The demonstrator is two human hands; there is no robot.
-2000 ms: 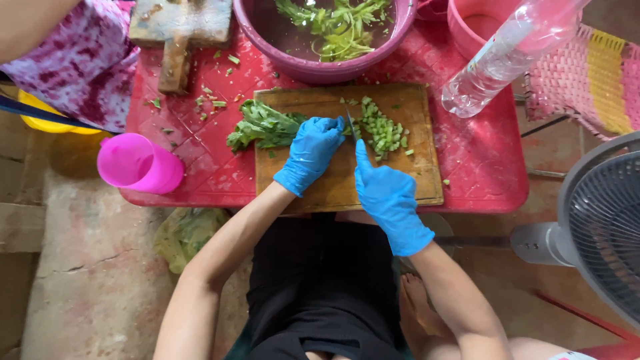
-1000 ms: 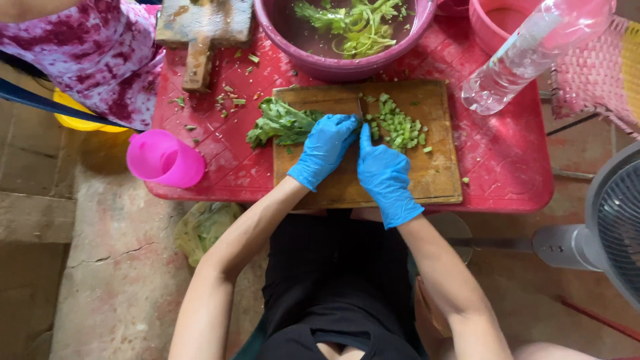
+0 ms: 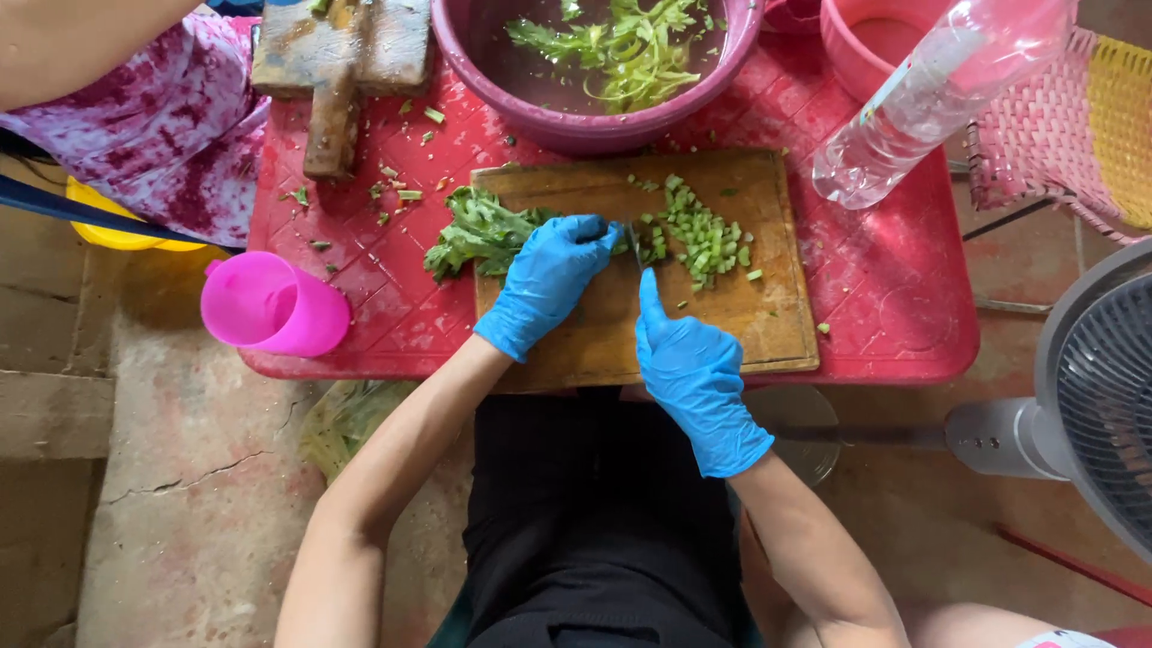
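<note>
A wooden cutting board (image 3: 585,346) lies at the near edge of the red table. My left hand (image 3: 553,279), in a blue glove, grips a bunch of leafy green stalks (image 3: 486,232) on the board; the leaves stick out to its left and over the board's edge. My right hand (image 3: 697,373), also gloved in blue, holds a knife (image 3: 635,245), index finger along the blade's back; its handle is hidden in the hand. The blade stands just right of my left fingertips. Chopped green stalk pieces (image 3: 706,236) form a pile right of the blade.
Behind the board stands a purple basin (image 3: 585,130) with greens in water. A pink cup (image 3: 274,304) is at the table's left corner, a wooden board (image 3: 333,117) at the back left. A plastic bottle (image 3: 886,135) and pink tub (image 3: 859,63) are at right, beyond them a fan (image 3: 1102,387). Another person's arm (image 3: 85,45) is at upper left.
Both hands stay at the bunch and the knife on the board. The view has shifted somewhat. Nothing has plainly been let go or picked up.
</note>
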